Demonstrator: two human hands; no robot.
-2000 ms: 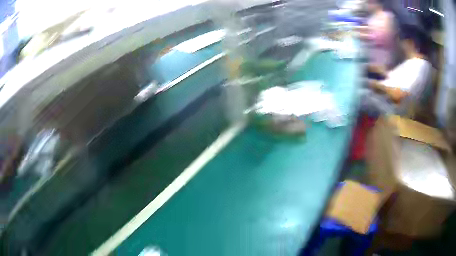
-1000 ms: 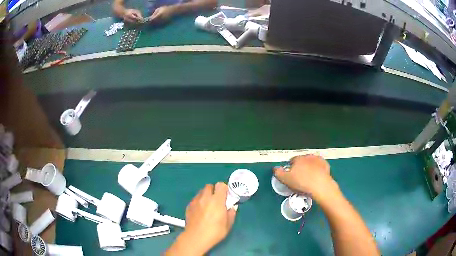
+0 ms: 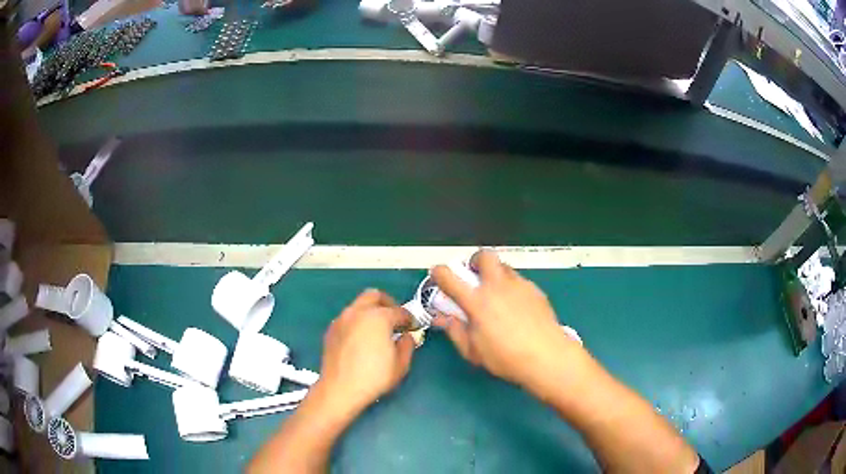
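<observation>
My left hand (image 3: 366, 347) grips the handle end of a white fan housing (image 3: 429, 298) at the middle of the bench. My right hand (image 3: 496, 319) is at the round head of this housing and holds a white motor unit (image 3: 457, 278) against it, largely hidden by the fingers. How far the motor unit sits in the head cannot be told. A bit of another white part (image 3: 572, 335) shows behind my right wrist. Several loose white housings (image 3: 199, 356) lie on the green bench to the left.
A brown cardboard box (image 3: 70, 222) with white housings stands at far left. The dark green conveyor belt (image 3: 417, 185) runs beyond the pale edge strip (image 3: 371, 255), with one white piece (image 3: 91, 173) at its left. A metal post (image 3: 798, 222) and green press base (image 3: 796, 305) stand at right.
My right hand has moved left from the motor units to the housing, bringing one with it. The piece on the belt has moved left. The view has tilted down slightly.
</observation>
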